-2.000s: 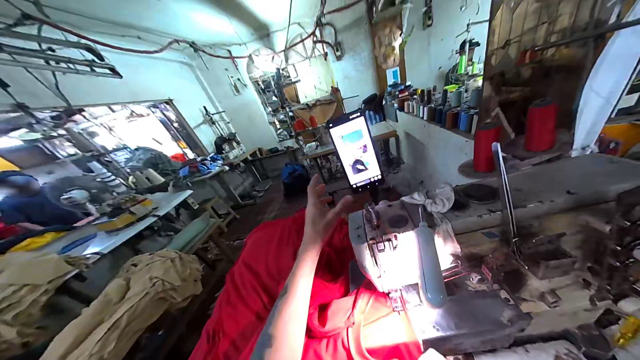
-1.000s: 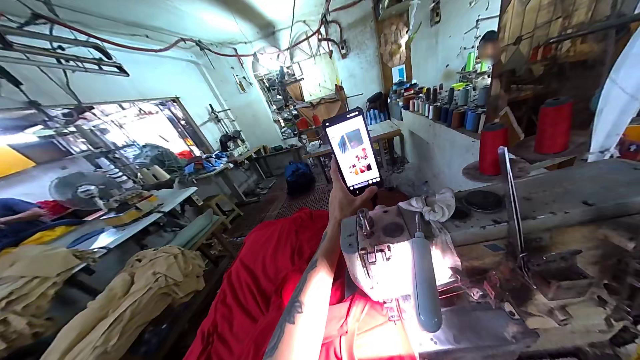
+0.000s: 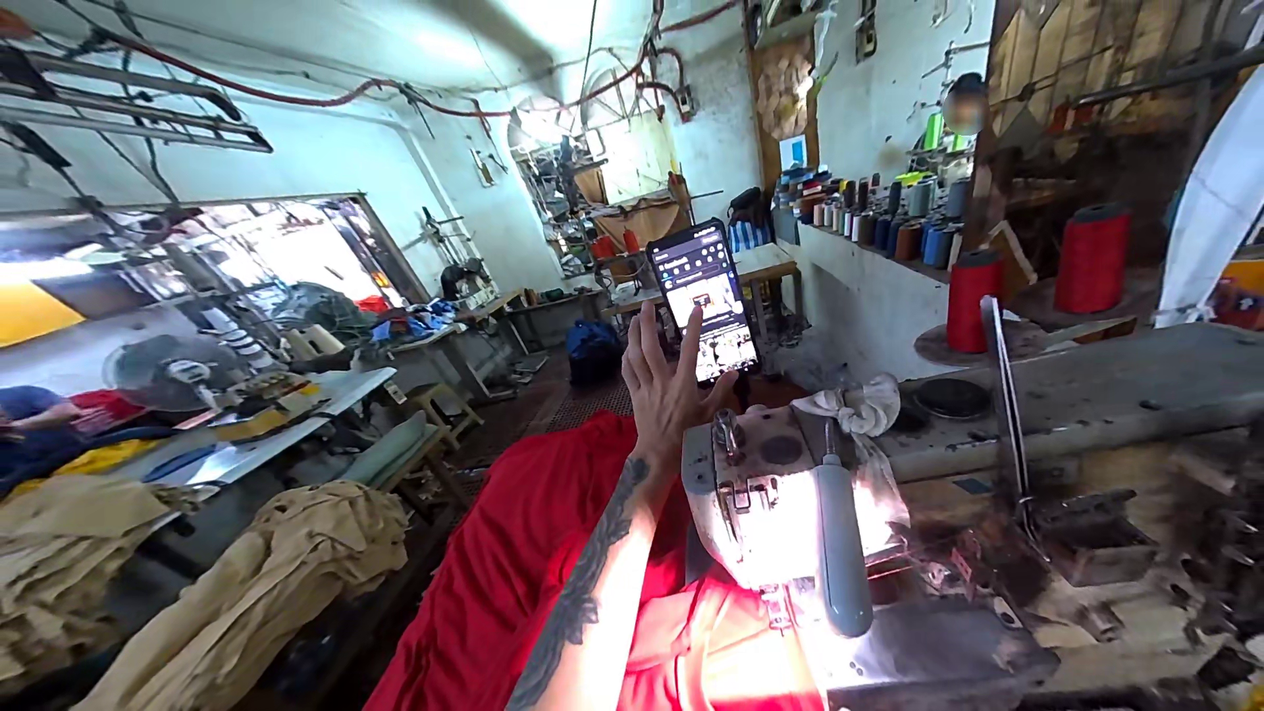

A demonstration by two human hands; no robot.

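Observation:
My left hand (image 3: 667,380) reaches forward with its fingers spread, the back of the hand towards me. Its index fingertip lies over the lit screen of a smartphone (image 3: 726,331), which stands upright behind the sewing machine head; whether the finger touches the glass, I cannot tell. What supports the phone is hidden. Below and right of the hand is the grey sewing machine (image 3: 755,494), its lamp shining on the needle area. Red fabric (image 3: 553,504) lies under the presser foot and spreads left beneath my forearm. My right hand is out of view.
Red thread cones (image 3: 976,306) stand behind the machine arm at right. A white cloth (image 3: 864,405) is tied on the machine. Spools (image 3: 894,222) line a ledge. Tan fabric (image 3: 296,553) is heaped at left, near a table (image 3: 346,405). Part of another person (image 3: 35,420) shows at far left.
My left hand was lower, left of the phone, two seconds ago, then up against the phone's lower left side. Now its fingers are spread across the screen's left part. The screen's picture has changed.

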